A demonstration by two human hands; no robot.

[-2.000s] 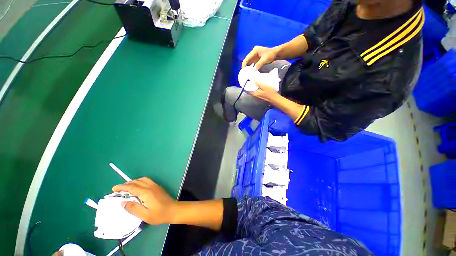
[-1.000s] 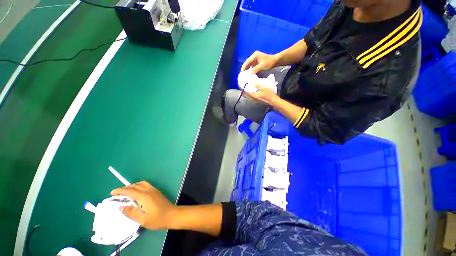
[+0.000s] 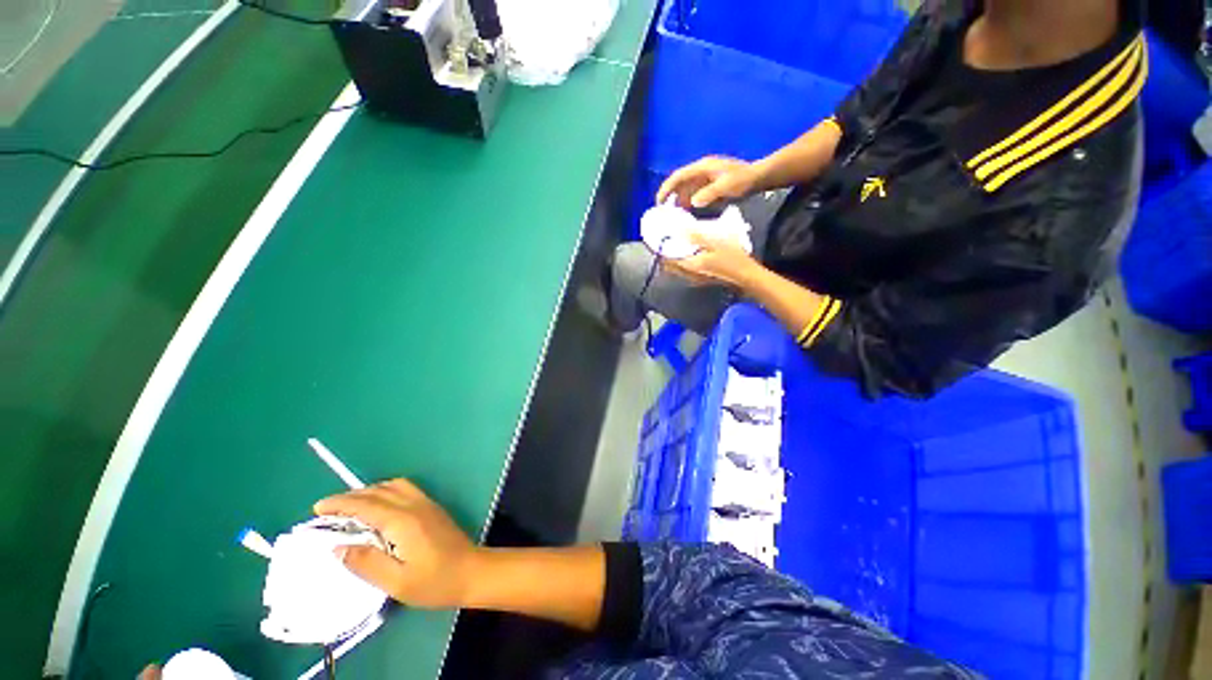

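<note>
My right hand [image 3: 405, 547] reaches in from the right and is closed on the side of a white camera unit [image 3: 312, 591] at the lower left of the green bench. Its thumb lies over the unit and its fingers lie along the far side. A white antenna [image 3: 335, 462] points up and away from the unit, and a short white piece with a blue tip [image 3: 253, 541] sticks out at its left. A dark cable hangs below. At the bottom left edge is a white round part [image 3: 197, 666]. A sliver of my left hand [image 3: 150, 674] shows beside it; its grip is hidden.
A person [image 3: 984, 226] sits across at the right, holding another white unit [image 3: 675, 231]. A blue tote [image 3: 990, 531] with a row of white parts [image 3: 748, 458] stands beside the bench [image 3: 359, 292]. A dark-sided screw feeder [image 3: 412, 83] and clear wrap [image 3: 558, 33] are at the far end.
The whole view has shifted slightly. The white round part and a bit of my left hand show more than one second ago. My right hand keeps its hold on the unit.
</note>
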